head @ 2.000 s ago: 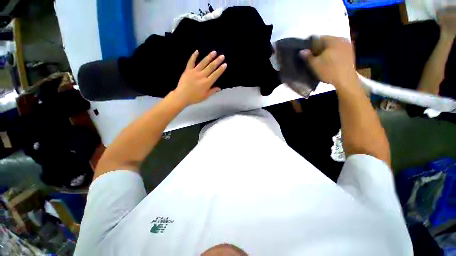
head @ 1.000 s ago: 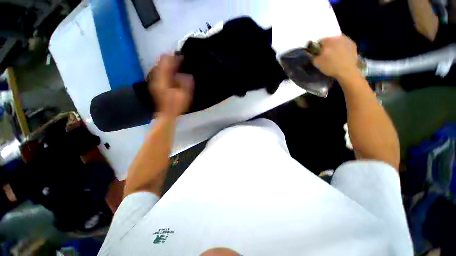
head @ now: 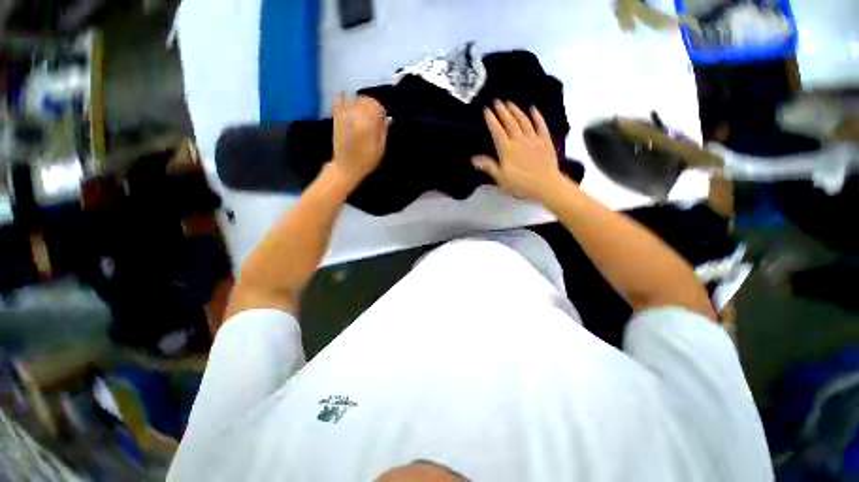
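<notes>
A black garment (head: 424, 155) lies over the dark grey padded pressing form (head: 252, 158), whose round left end shows bare. White patterned lace trim (head: 454, 73) lies at the garment's far edge. My left hand (head: 359, 136) is closed on the garment's left part, fingers curled in the fabric. My right hand (head: 521, 153) lies flat on the garment's right part, fingers apart, holding nothing. The dark iron (head: 629, 155) with a tan handle rests at the table's right, apart from my right hand.
A blue strip (head: 289, 61) crosses the white table's (head: 377, 235) left side. A mobile phone (head: 356, 11) lies beside it. A blue basket (head: 741, 47) is at the far right. A whitish hose (head: 772, 167) runs right from the iron. Dark cloth hangs below the table's right edge.
My right hand has let go of the iron and moved left onto the garment. My left hand has taken hold of the garment. More lace now shows at its far edge.
</notes>
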